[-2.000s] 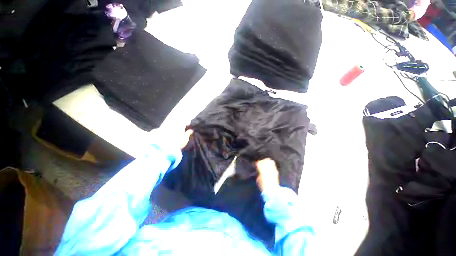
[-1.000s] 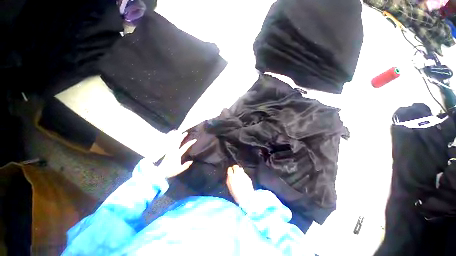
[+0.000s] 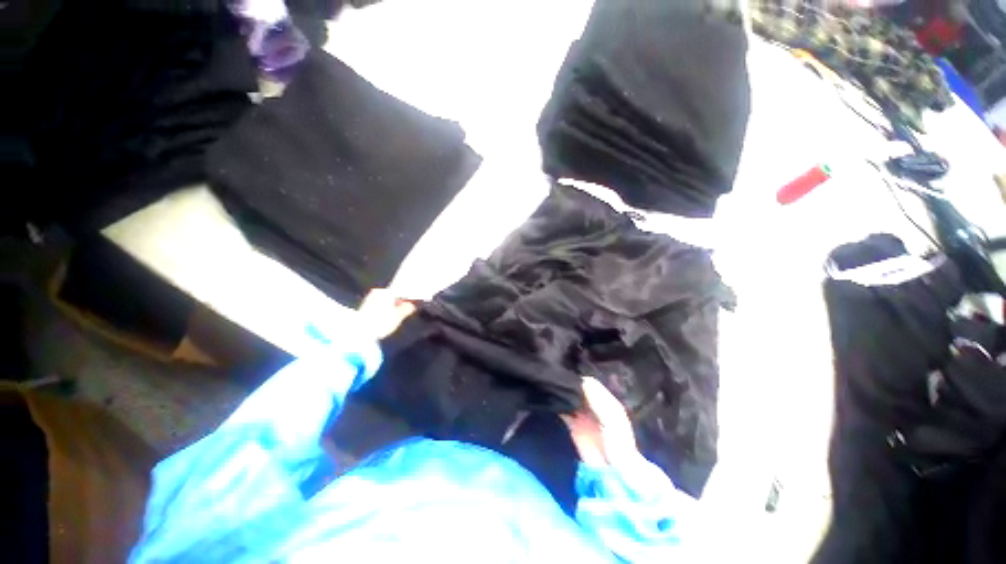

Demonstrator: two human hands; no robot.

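Observation:
Black trousers (image 3: 651,292) lie in front of me with the waistband, showing a pale strip, at the far end. Their upper part is shiny and wrinkled; the near part is darker and matt. My left hand (image 3: 388,313) grips the cloth at the left edge, its fingertips partly hidden. My right hand (image 3: 601,424) grips the cloth near the lower middle, its fingers partly under a fold. A small pale patch shows between the hands near my body.
A folded black stack (image 3: 651,105) lies beyond the trousers, a flatter black pile (image 3: 342,165) at left. A red spool (image 3: 804,184) and thread snips (image 3: 774,494) lie on the white table (image 3: 772,364). A black heap (image 3: 894,375) is at right, corded tools (image 3: 918,166) behind it.
My right hand has moved right and now holds cloth. My left hand, spread a second ago, has closed on the left edge. The near cloth has shifted between the hands; the view has moved slightly.

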